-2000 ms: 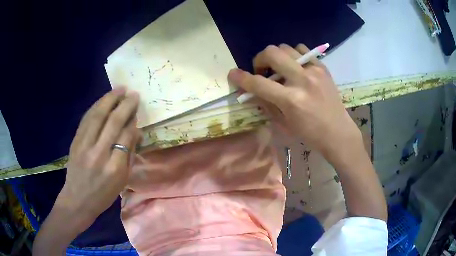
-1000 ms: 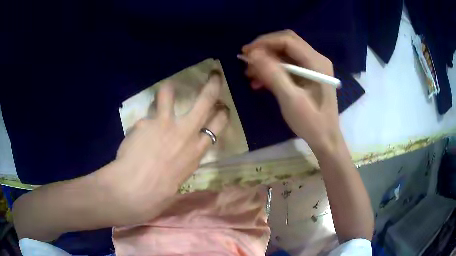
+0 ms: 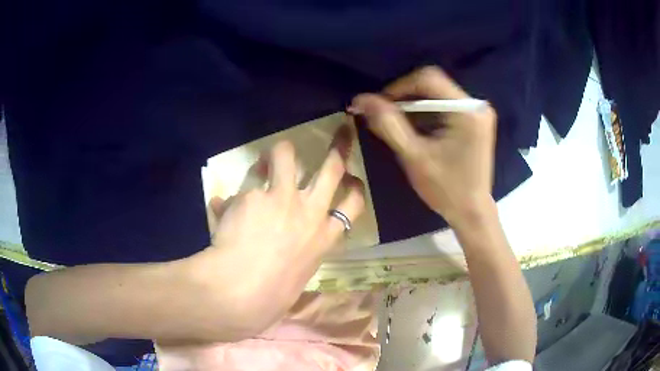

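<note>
A dark navy jacket body (image 3: pixel 123 138) lies over most of the table. A cream card template (image 3: pixel 367 210) lies on it by the table's front edge. My left hand (image 3: pixel 282 217), with a ring, lies flat on the card, fingers spread, and covers much of its face. My right hand (image 3: pixel 441 145) holds a thin white marking pen (image 3: pixel 445 106). The fingertips and the pen's front end are at the card's upper right corner. The tip itself is too small to make out.
The worn, yellowish table edge (image 3: pixel 564 247) runs across the front. A snack packet (image 3: pixel 612 141) lies on the white table top at the right, beside more navy cloth (image 3: pixel 632 87). Peach-pink cloth (image 3: pixel 329 319) is below the edge. A grey object (image 3: pixel 590 348) is at the lower right.
My left hand has gone from the card's left side to flat on top of it. The right hand has left the card's lower right corner, turned the pen, and brought it to the upper right corner.
</note>
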